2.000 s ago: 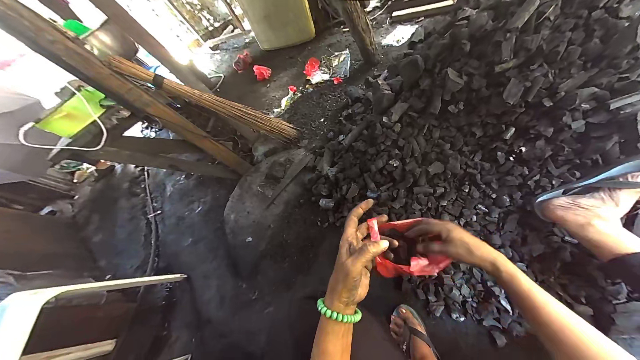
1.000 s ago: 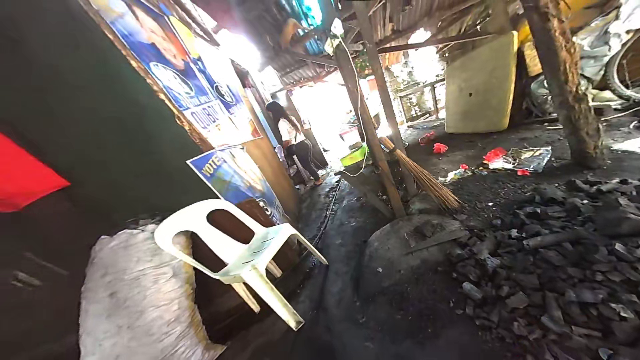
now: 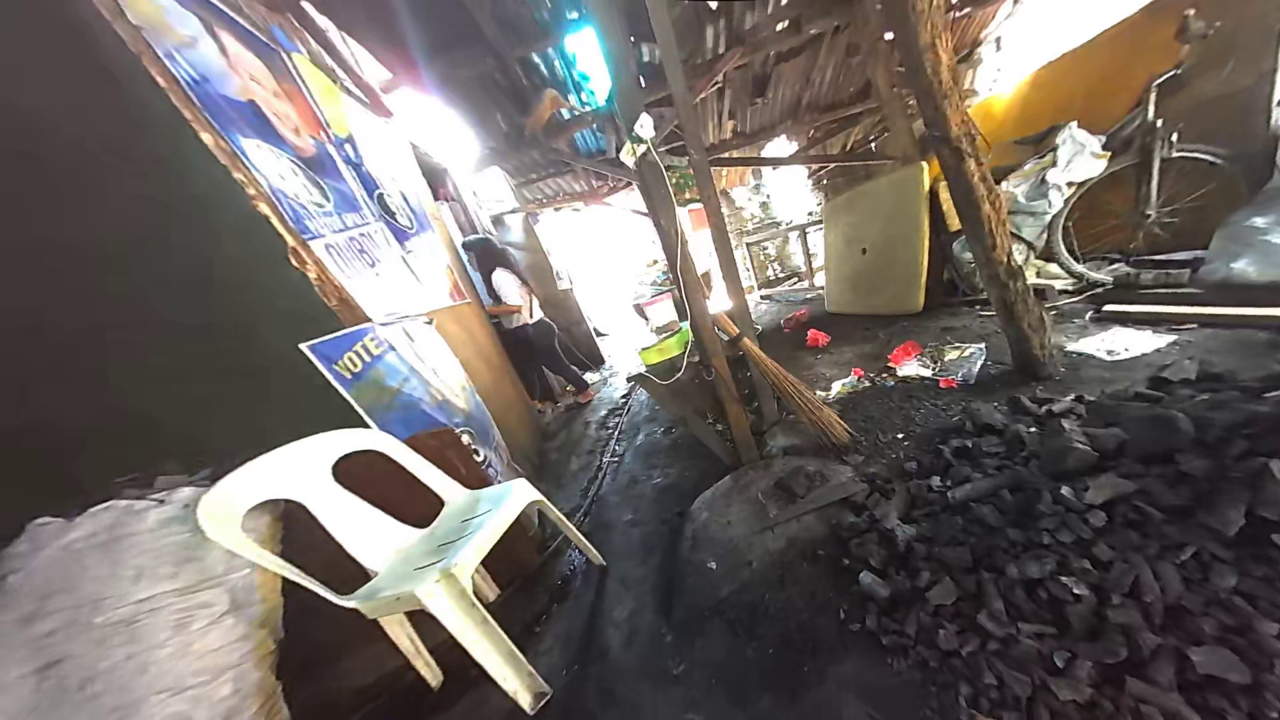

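Observation:
Neither my left hand nor my right hand shows in the head view now, so what they hold cannot be seen. A large heap of black charcoal pieces [image 3: 1080,540] spreads over the lower right. Beside it, a rounded grey slab [image 3: 740,510] lies on the dark ground. A stick broom [image 3: 795,390] leans against wooden posts behind the slab. Scraps of red plastic [image 3: 905,353] and clear plastic [image 3: 962,362] lie on the ground beyond the charcoal.
A white plastic chair [image 3: 400,540] stands at the left, near a pale sack [image 3: 140,600]. A person [image 3: 515,310] is by the wall farther back. A rough wooden post [image 3: 985,200], a yellowish foam slab [image 3: 876,240] and a bicycle wheel [image 3: 1150,215] stand at the right.
The view has swung up and left. Two seconds ago both my hands held a red plastic piece above the charcoal; they are now out of view.

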